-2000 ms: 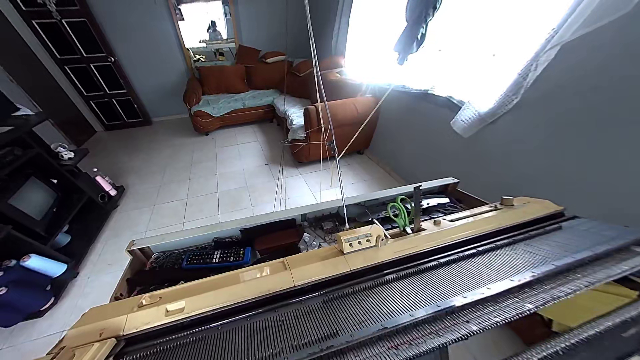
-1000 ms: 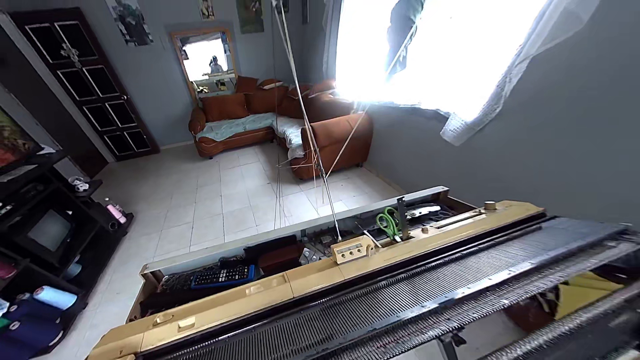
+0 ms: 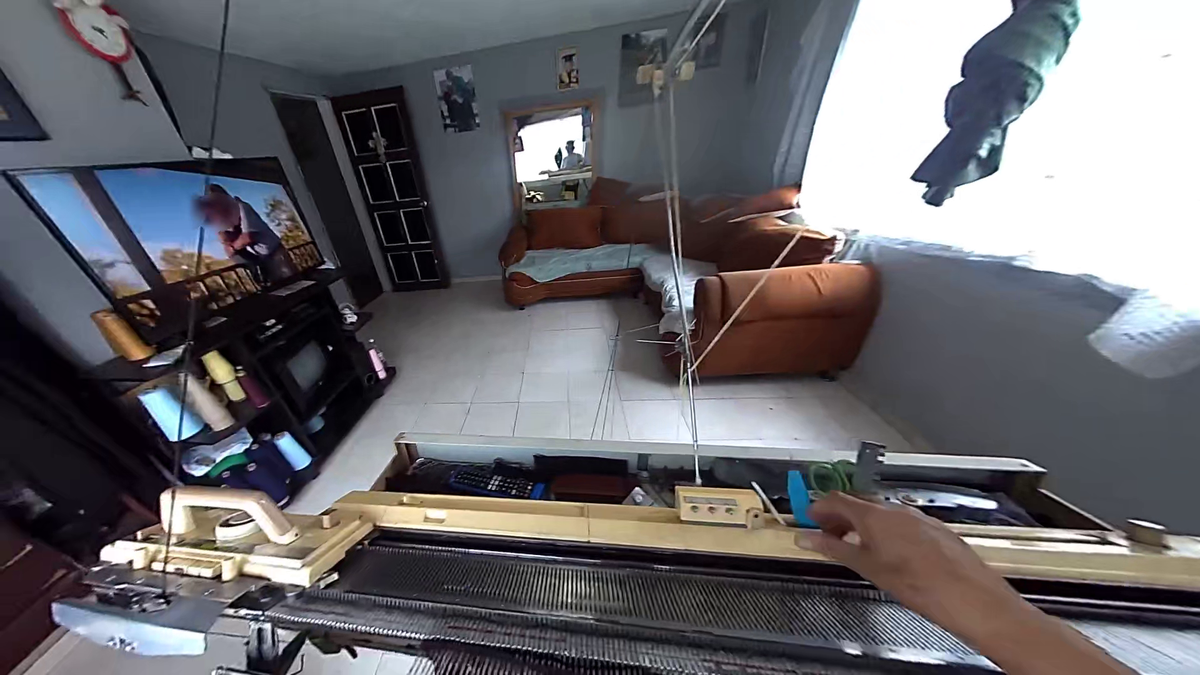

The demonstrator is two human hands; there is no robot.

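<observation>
My right hand [image 3: 886, 539] reaches in from the lower right over the cream back rail of a knitting machine [image 3: 553, 517]. Its fingers are at a small blue object [image 3: 799, 497]; whether they grip it is not clear. Green-handled scissors [image 3: 830, 476] lie just behind the fingers, in the open tray behind the machine. The row counter [image 3: 717, 506] sits on the rail to the left of my hand. At the left end stands the knitting carriage [image 3: 225, 534] with its handle up. The needle bed [image 3: 581, 586] runs across the front. My left hand is not visible.
The long tray [image 3: 600, 445] behind the rail holds a remote control [image 3: 497, 484] and loose items. Yarn strands [image 3: 677, 234] rise from behind the machine. At the left, yarn cones [image 3: 169, 412] stand on a dark shelf unit below a television [image 3: 169, 234]. An orange sofa [image 3: 787, 314] stands beyond.
My right hand has come into view over the rail, at the blue object near the scissors. The view has swung left, bringing in the carriage and television.
</observation>
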